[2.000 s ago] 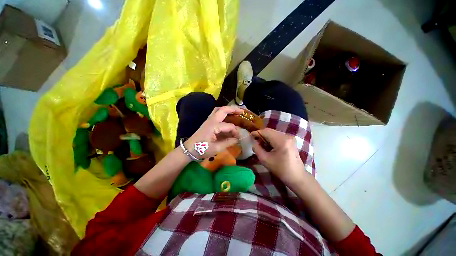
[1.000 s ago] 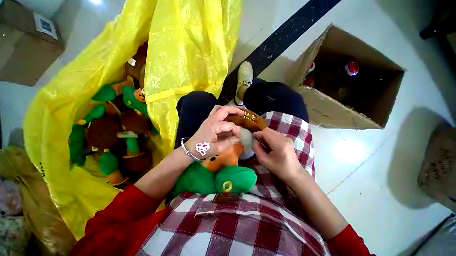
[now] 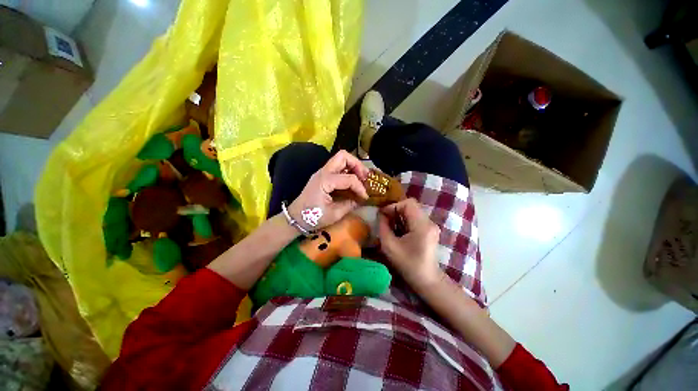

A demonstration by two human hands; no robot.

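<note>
A plush toy [image 3: 356, 276] lies on my checked apron, its green part toward me and its orange part with dark face marks beyond. The brown base [image 3: 380, 186], with pale yellow marks, is at its far end, with a bit of white trim below it. My left hand [image 3: 337, 187] grips the brown base from the left. My right hand [image 3: 409, 235] is at the base's right lower edge with fingertips pinched together. A needle or thread is too small to see.
A yellow sack [image 3: 279, 84] at the left holds several green, orange and brown toys [image 3: 157, 206]. An open carton [image 3: 490, 156] with red-white items stands at the right. Another carton [image 3: 38, 76] is at the far left, and a brown container [image 3: 673, 244] at the far right.
The brown base has tilted so its marked face shows more. My right hand has shifted slightly left and down, fingers more bunched. More of the toy's orange face shows.
</note>
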